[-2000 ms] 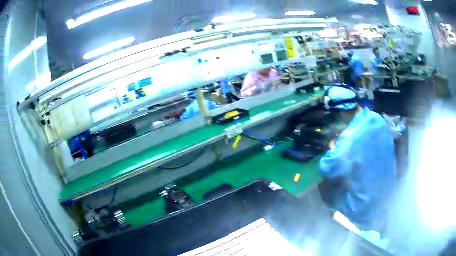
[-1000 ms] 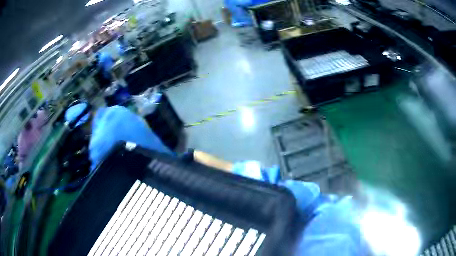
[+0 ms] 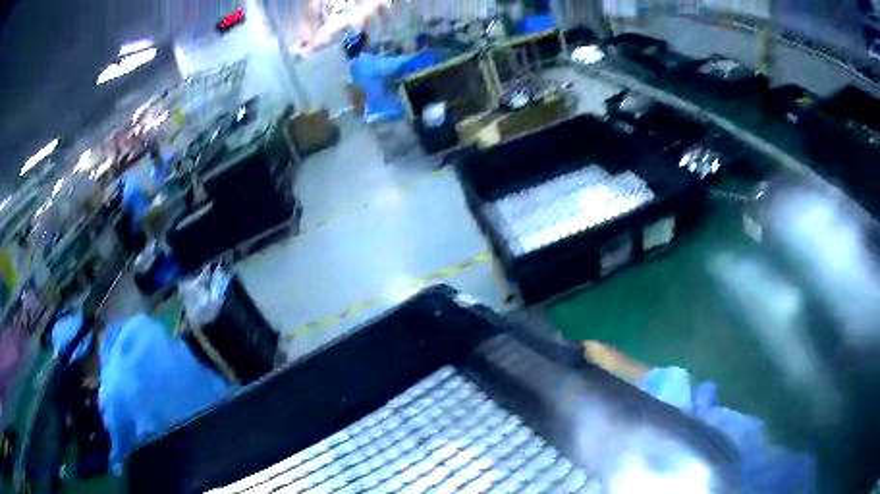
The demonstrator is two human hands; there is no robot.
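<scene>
A large black plastic bin (image 3: 386,352) fills the bottom of the view, cut off by the lower edge. Bright silver housings (image 3: 439,434) lie in it in close rows. My right hand (image 3: 616,361) is small and blurred at the bin's right wall, with the light blue sleeve (image 3: 714,415) behind it. It holds the bin at the rim; its fingertips are partly hidden. My left hand is not in view.
A second black bin (image 3: 569,265) with silver rows stands on the green mat (image 3: 632,314) ahead. A rear shelf with dark trays runs at the right. Grey floor (image 3: 376,236) with a yellow line lies ahead-left. A person in blue (image 3: 154,381) is at the left.
The view has swung right, away from the long bench, and the held bin has come along. The second bin now appears nearer. The person in blue has shifted to the left edge.
</scene>
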